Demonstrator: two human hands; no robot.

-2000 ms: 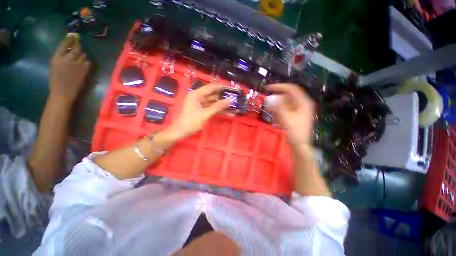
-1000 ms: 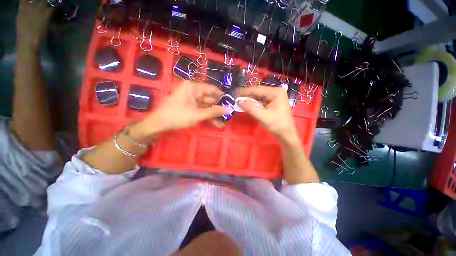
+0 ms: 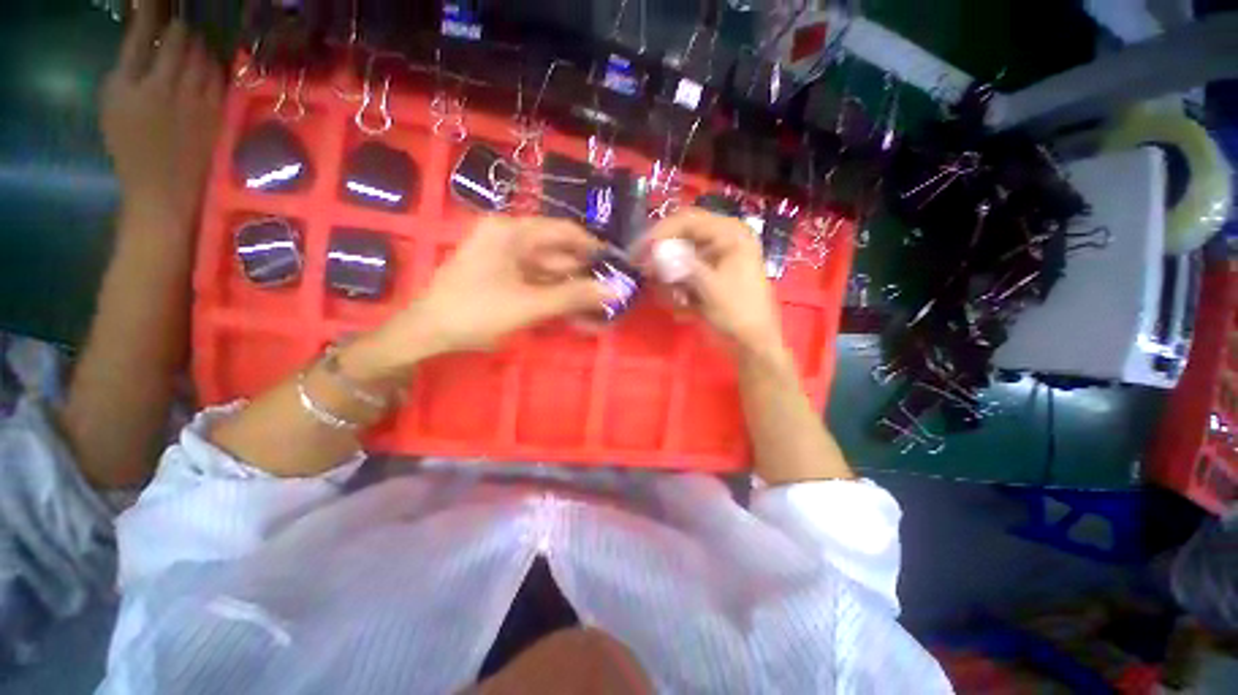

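Note:
My left hand (image 3: 523, 278) holds a small black glossy square device (image 3: 615, 288) between thumb and fingers, above the red compartment tray (image 3: 469, 445). My right hand (image 3: 713, 278) is just right of it, with a small white wiping cloth (image 3: 673, 258) pinched in its fingertips close to the device. Whether the cloth touches the device is blurred. Several black devices (image 3: 359, 264) lie in the tray's left pockets. A row of black clamped devices with silver wire handles (image 3: 373, 98) runs along the tray's far edge.
A tangled pile of black binder clips (image 3: 950, 258) lies right of the tray, beside a white boxy unit (image 3: 1093, 272) and a pale-yellow tape roll (image 3: 1192, 170). Another person's arm (image 3: 149, 231) rests at the left. A red crate (image 3: 1208, 421) stands at far right.
Two seconds ago my right hand was farther right, apart from the device; it is now beside it with the white cloth. The view has shifted, and the neighbour's hand shows more fully than one second ago.

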